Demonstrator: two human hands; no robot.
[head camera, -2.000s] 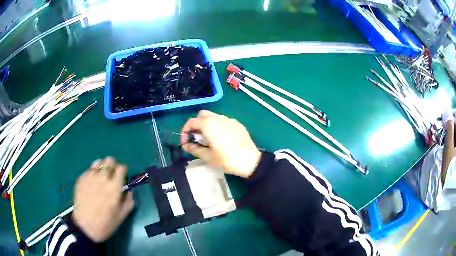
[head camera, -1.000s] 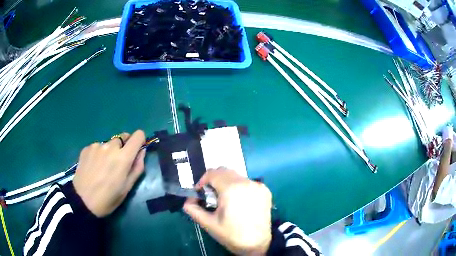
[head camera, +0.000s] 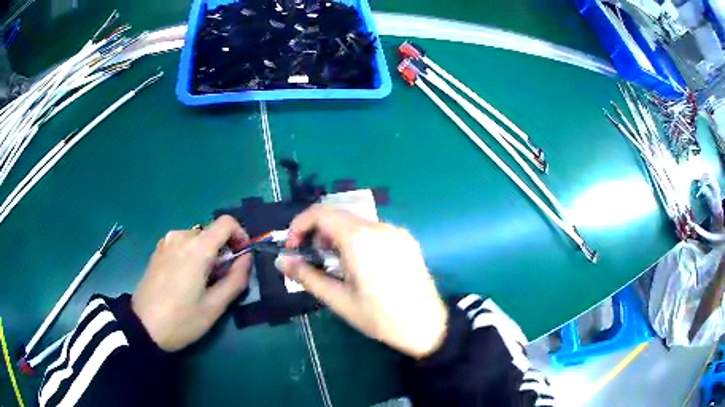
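My left hand (head camera: 191, 278) pinches the wire end of a white-sleeved cable at the left edge of the black jig patch (head camera: 274, 312). Thin coloured wires (head camera: 261, 238) run from its fingers toward my right hand. My right hand (head camera: 366, 278) is over the jig, its fingertips closed around a dark hand tool (head camera: 316, 256) and at a small pale piece (head camera: 278, 235) by the wire tips. The white pad (head camera: 355, 203) is partly hidden behind my right hand. Whether a housing is on the wires cannot be told.
A blue tray (head camera: 282, 94) of black pieces stands at the back. White cables with red connectors (head camera: 408, 71) lie to the right. Cable bundles lie at far left (head camera: 48, 103) and far right (head camera: 648, 159). A split white cable (head camera: 71, 298) lies front left. A blue stool (head camera: 608, 330) stands beyond the edge.
My right hand has moved up and left from the pad's lower edge to meet the wires at my left fingertips. A branch of the white cable now points up and left, away from my left hand.
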